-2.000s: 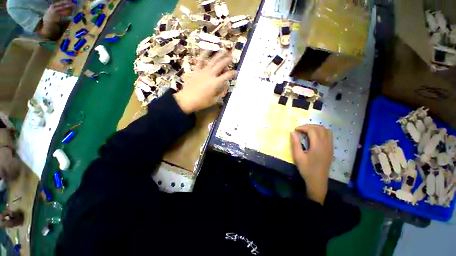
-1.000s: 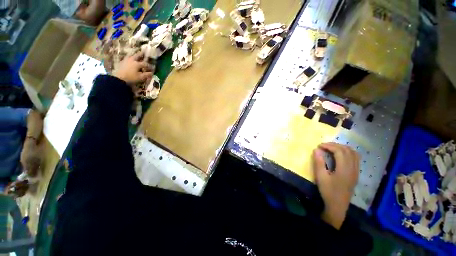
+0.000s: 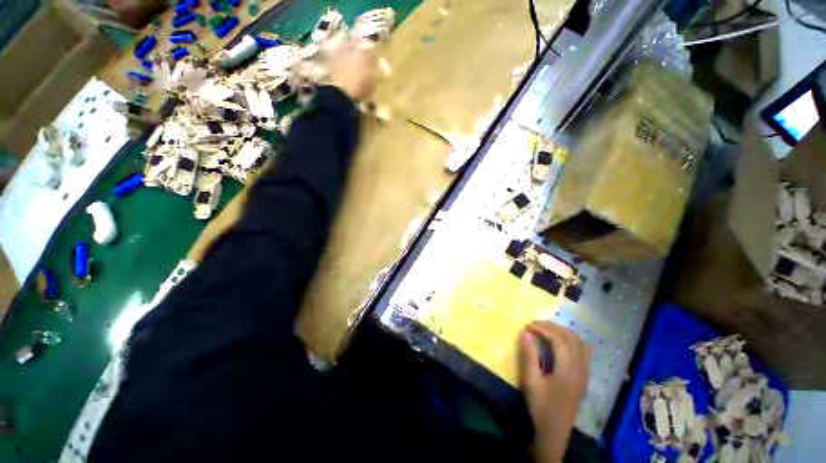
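Many beige plastic parts (image 3: 217, 127), some with black squares, lie heaped on the green surface and the cardboard's left edge. My left hand (image 3: 351, 70) is blurred at the heap's right end, over the flattened cardboard (image 3: 362, 217); its fingers' hold cannot be made out. My right hand (image 3: 560, 369) rests at the lower edge of the yellow sheet (image 3: 480, 303), closed around a small dark object (image 3: 544, 354). One beige part (image 3: 554, 263) sits in the fixture among black blocks (image 3: 544, 284). Two more parts (image 3: 542, 164) lie on the perforated plate (image 3: 507, 145).
A taped box (image 3: 643, 172) stands over the plate. A blue tray (image 3: 629, 425) at lower right and an open carton (image 3: 744, 217) hold beige parts. Blue cylinders (image 3: 81, 260) and a white shell (image 3: 102, 222) lie on the green surface. A lit screen (image 3: 799, 116) is upper right.
The heap of parts has left the cardboard for the green surface. My left hand swept left with parts, then moved back right. My right hand stays by the yellow sheet, still closed.
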